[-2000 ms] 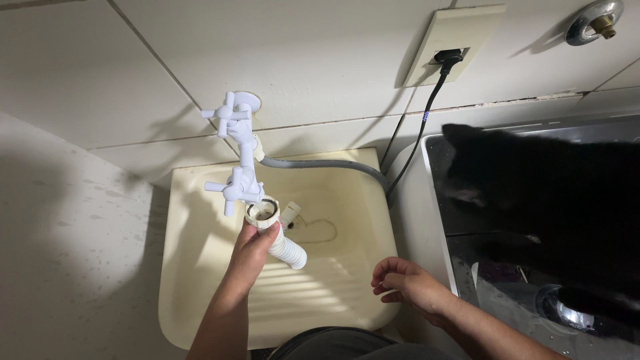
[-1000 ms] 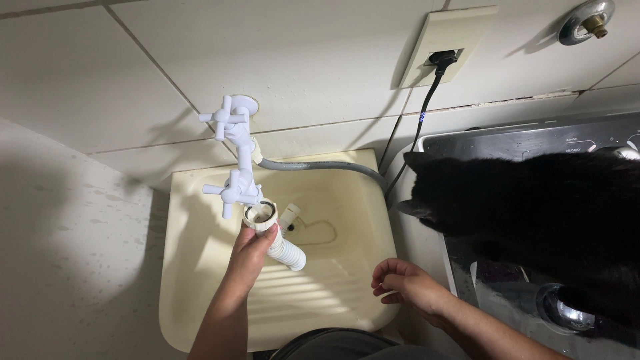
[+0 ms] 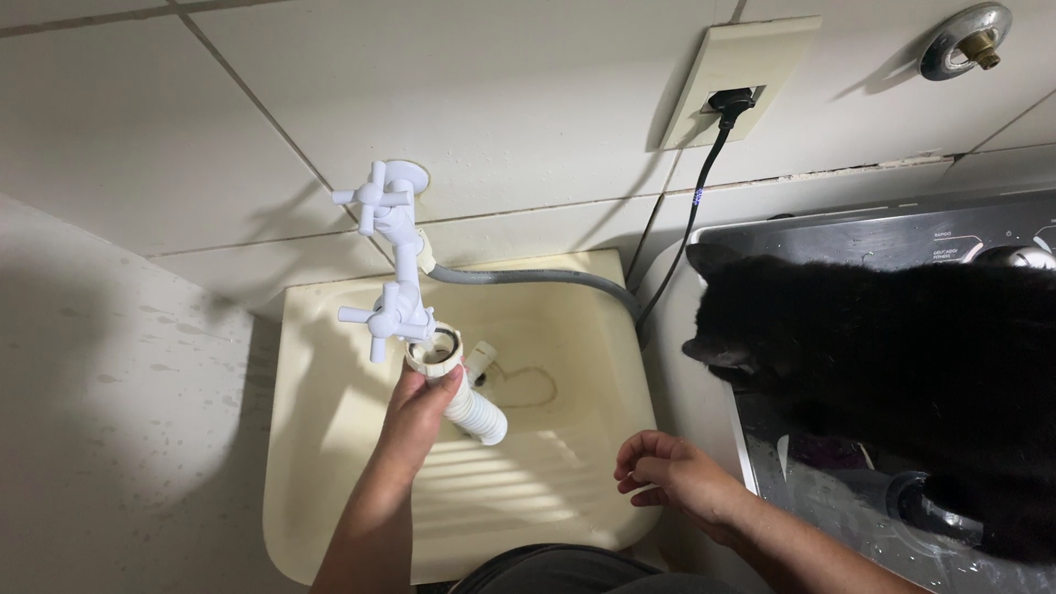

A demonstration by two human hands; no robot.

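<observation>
My left hand point(image 3: 422, 406) grips a white corrugated drain hose point(image 3: 477, 415) near its wide threaded collar point(image 3: 434, 350). The open collar sits right under the spout of a white plastic faucet point(image 3: 406, 264) with two cross handles, and water seems to run into it. Below lies a cream laundry sink point(image 3: 462, 528). A small white fitting point(image 3: 480, 360) rests inside the basin beside a thin curved line. Over the basin's right rim hovers my right hand point(image 3: 660, 474), its fingers loosely curled; whether anything is between them is unclear.
A black cat point(image 3: 874, 346) lies across the washing machine point(image 3: 775, 235) at right. The grey hose point(image 3: 528, 276) runs from the faucet towards the machine. A black plug point(image 3: 730, 103) with its cord is in the wall outlet point(image 3: 771, 62). A metal valve point(image 3: 965, 41) is at upper right.
The cat has turned its head and shifted left towards the washing machine's near edge. Both my hands and the drain hose have stayed about where they were.
</observation>
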